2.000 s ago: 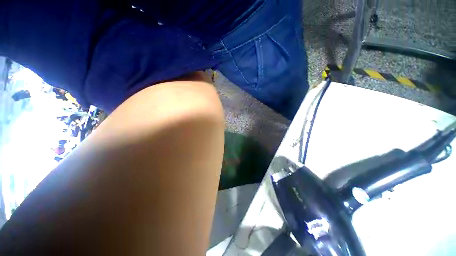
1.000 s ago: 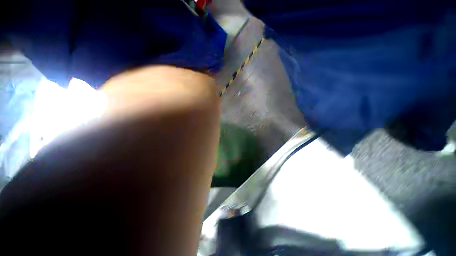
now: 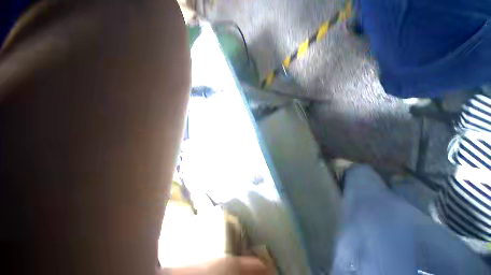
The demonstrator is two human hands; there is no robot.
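A very large, blurred skin-toned shape fills the left of the view close to the lens. It may be part of an arm or hand, but I cannot tell which side, and no fingers show on it. A strongly overlit white table [image 3: 229, 129] with a blue-green edge lies beside it. A small blurred skin-toned shape [image 3: 239, 265] is cut off by the bottom edge; I cannot tell whether it is a hand or whose. I see no clear grip on anything.
A person's blue clothing [image 3: 425, 45] is at the upper right. Black-and-white striped cloth [image 3: 476, 177] is at the right edge, above blurred light-blue cloth [image 3: 382, 231]. Yellow-and-black floor tape [image 3: 304, 48] crosses the grey floor [image 3: 344, 80]. A green object [image 3: 231, 51] is by the table.
The view has swung sharply. The large skin-toned shape now reaches the top edge. The dark tool-like object and white surface from before are gone; another table edge and striped cloth have appeared.
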